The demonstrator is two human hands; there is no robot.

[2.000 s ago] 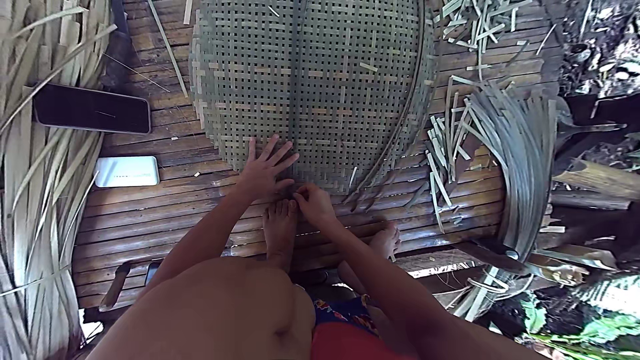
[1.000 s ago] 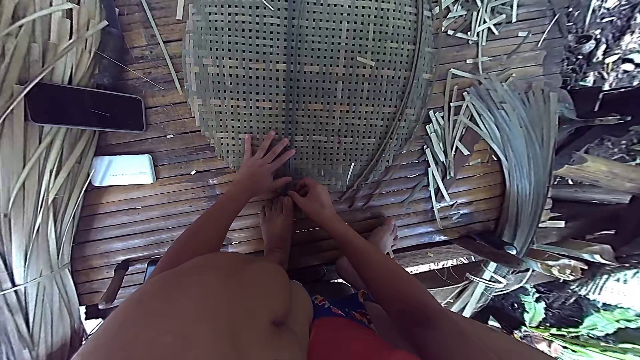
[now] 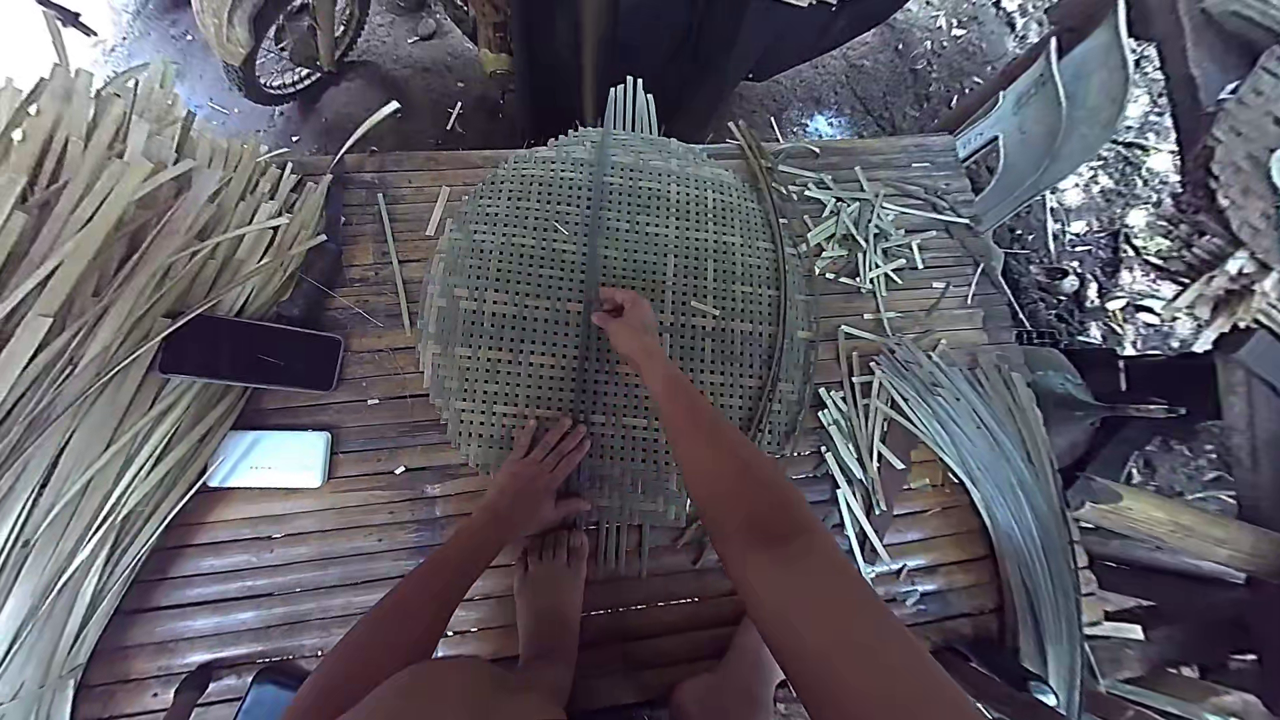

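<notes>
A round mat of woven bamboo strips (image 3: 520, 290) lies on a bamboo-slat platform, with loose strip ends at its top and bottom. A dark narrow strip (image 3: 598, 220) runs up its middle. Near the mat's centre, the fingers of my right hand (image 3: 627, 318) are closed on that dark strip. Lower down, my left hand (image 3: 540, 475) rests flat with spread fingers on the mat's lower edge, beside the strip. A bare foot (image 3: 553, 580) is just below the left hand. Long thin dark strips (image 3: 775, 300) lie along the mat's right side.
At left are a pile of long bamboo strips (image 3: 90, 300), a black smartphone (image 3: 250, 352) and a white rectangular device (image 3: 270, 458). On the right lie short cut strips (image 3: 870, 240) and a bundle of thin strips (image 3: 990, 490). A wheel (image 3: 290, 50) stands beyond the platform's far edge.
My right hand has moved from the mat's lower edge, beside my left hand, up to the mat's middle. My left hand stays near the lower edge. The view now takes in more of the far side.
</notes>
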